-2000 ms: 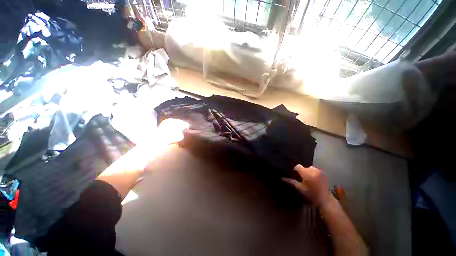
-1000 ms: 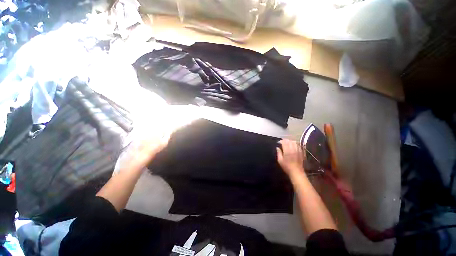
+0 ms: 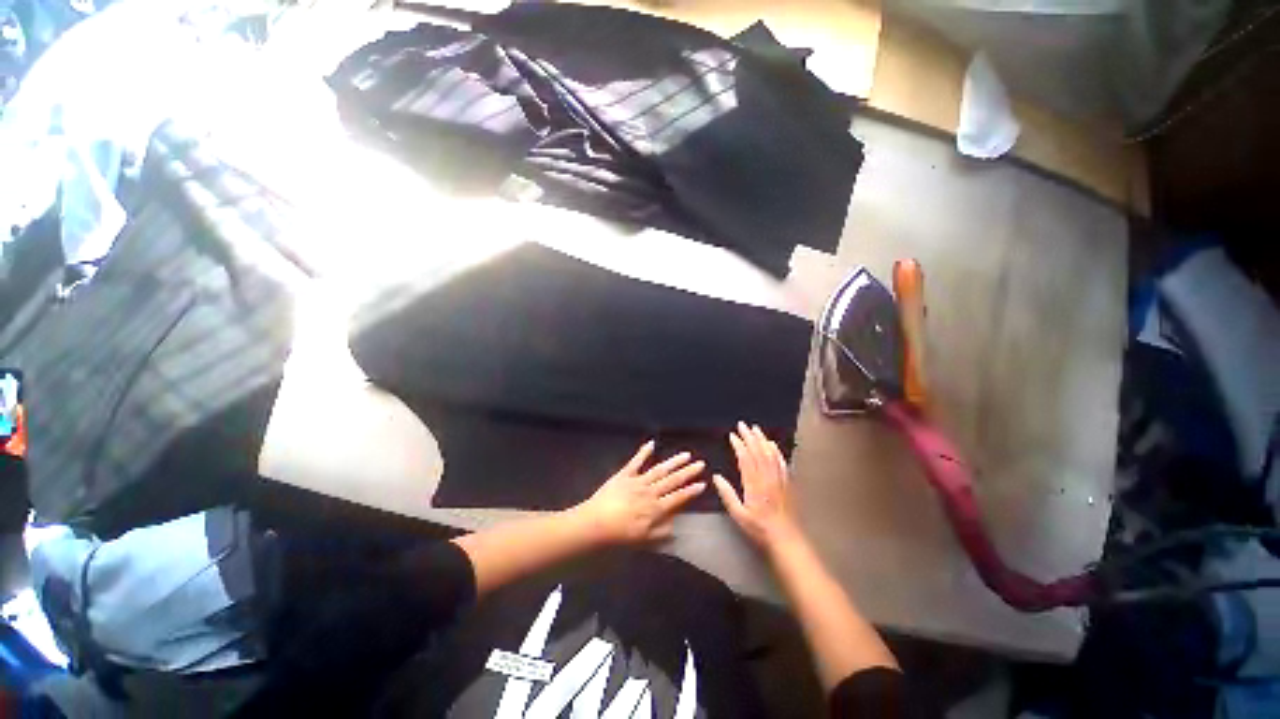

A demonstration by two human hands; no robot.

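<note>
A black cloth panel (image 3: 604, 344) lies flat on the pale ironing cover (image 3: 983, 330), nearest me, with its straight short end at the right. My left hand (image 3: 646, 499) lies with spread fingers on the panel's near edge. My right hand (image 3: 758, 485) lies beside it, fingers spread, at the panel's near right corner. Neither hand grips anything. The steam iron (image 3: 859, 344) rests on its side just right of the panel, its dark soleplate towards the panel and its orange-brown handle (image 3: 912, 330) to the right.
A rumpled black pile (image 3: 660, 113) lies at the far side. Flatter dark pieces (image 3: 141, 351) lie at the left. The dark red steam hose (image 3: 962, 506) runs off the right edge. A white scrap (image 3: 987, 110) lies by the brown board (image 3: 1074, 162). Blue and dark cloth (image 3: 1207, 379) is at right.
The panel, picked from the pile area, now lies flat nearest me. Both hands have moved from its two ends to the near right part, close together. The view has shifted downward.
</note>
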